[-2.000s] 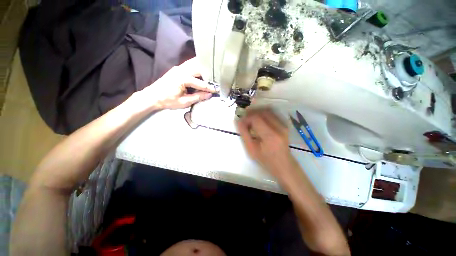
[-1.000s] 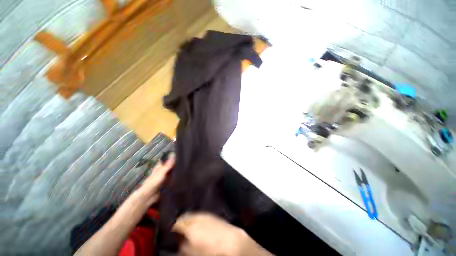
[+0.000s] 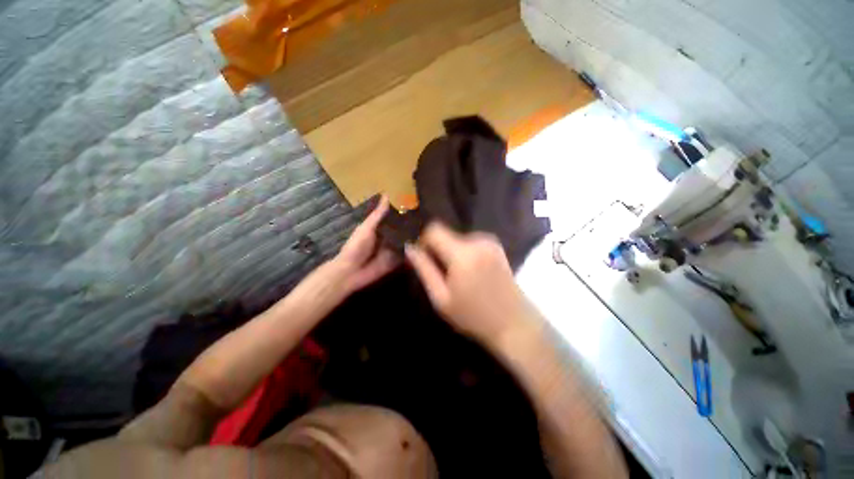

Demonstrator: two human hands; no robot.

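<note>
The dark brown-grey garment piece (image 3: 463, 182) lies bunched over the left end of the white machine bed and the cardboard, its near part hanging off the edge. My left hand (image 3: 365, 248) pinches the cloth's left edge. My right hand (image 3: 463, 276) holds the cloth just right of it, fingertips close to my left hand. Both hands are in front of the table edge, away from the needle. The presser foot (image 3: 619, 254) shows as a small blue spot with no dark cloth under it.
Blue-handled thread snips (image 3: 701, 376) lie on the machine bed (image 3: 599, 323). The sewing machine head (image 3: 698, 201) stands at the right. A cardboard extension (image 3: 375, 122) with orange-brown tape (image 3: 272, 42) is at upper left. Quilted grey covering (image 3: 122, 168) is at left.
Two seconds ago my hands were at the needle. The view has turned left. Since one second ago, the cloth has bunched up and my hands have come together higher up on it.
</note>
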